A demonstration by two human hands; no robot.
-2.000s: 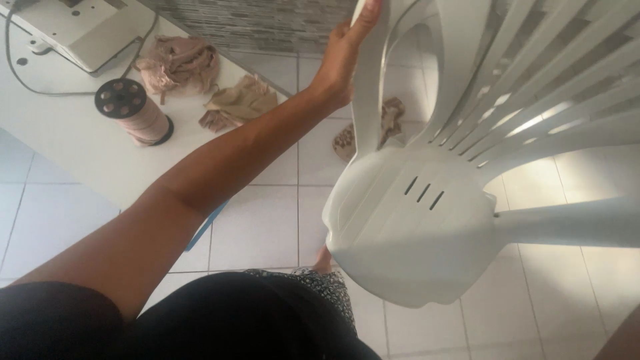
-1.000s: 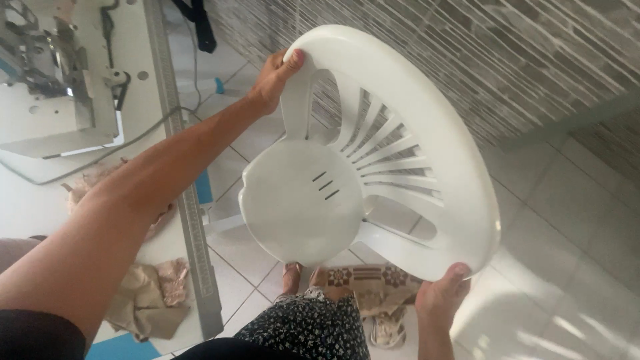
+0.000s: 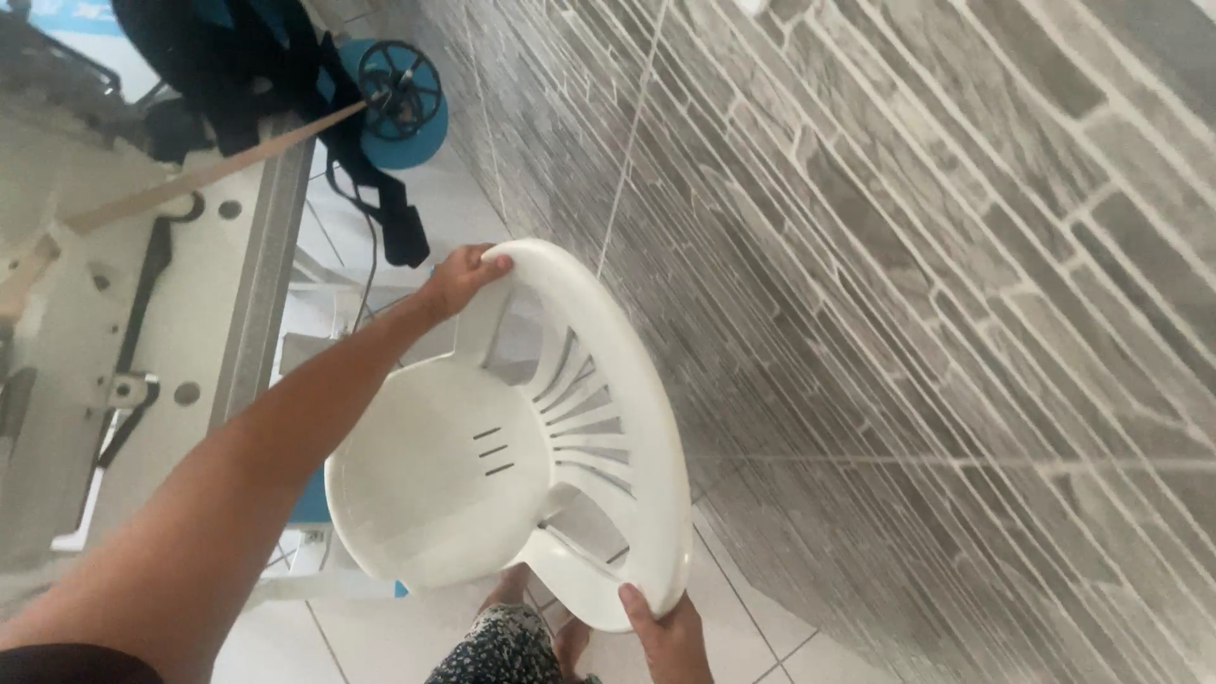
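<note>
A white plastic armchair (image 3: pixel 432 475) with a slatted back and three slots in its seat is in the middle of the head view, seen from above. My left hand (image 3: pixel 467 275) grips the upper end of its curved top rail, thumb over the edge. At the lower end of that rail, my right hand (image 3: pixel 665 632) is closed round the edge with the thumb on top. The undersides of the chair's legs are hidden by the seat.
On the left stands a sewing machine table (image 3: pixel 256 285) with a metal edge strip and machine parts. A black spoked reel (image 3: pixel 399 90) feeds a beige band at the top. A wall with a stone-strip pattern (image 3: pixel 855 285) fills the right. My feet are on the tiled floor (image 3: pixel 741 589) below.
Two seconds ago only my left hand was visible on the chair; one second ago both hands held its rail, as now. The chair has moved beside the machine table. The view has shifted strongly.
</note>
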